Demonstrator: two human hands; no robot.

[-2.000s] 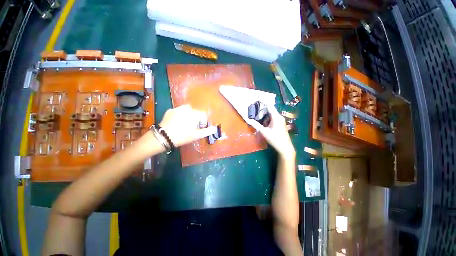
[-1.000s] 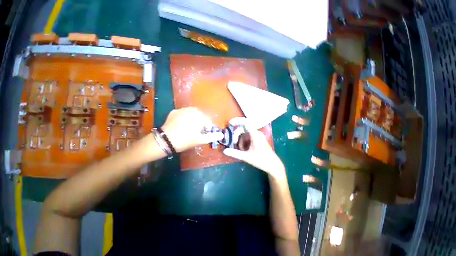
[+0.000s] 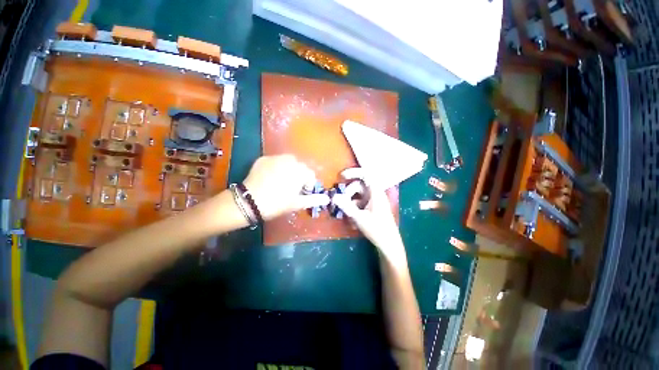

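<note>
My left hand (image 3: 278,189), with bracelets at the wrist, and my right hand (image 3: 368,206) meet over the front part of the red-orange work plate (image 3: 289,227). Between their fingers they hold small dark parts (image 3: 319,202), partly hidden by the fingers and blurred. A white folded cloth or paper (image 3: 383,153) lies on the plate and sticks out over its right edge. The orange fixture (image 3: 79,220) lies at the left, with one black coil part (image 3: 194,131) in its right column.
A white foam tray (image 3: 390,36) stands at the back, with an amber-handled blade (image 3: 318,58) beside it. Pale green tweezers (image 3: 445,134) and copper tabs (image 3: 438,184) lie to the right. A spare fixture (image 3: 498,177) is at the right, by a cardboard box (image 3: 596,238).
My right hand has moved left and down from beside the cloth to meet my left hand, bringing the dark parts together. The view has shifted slightly.
</note>
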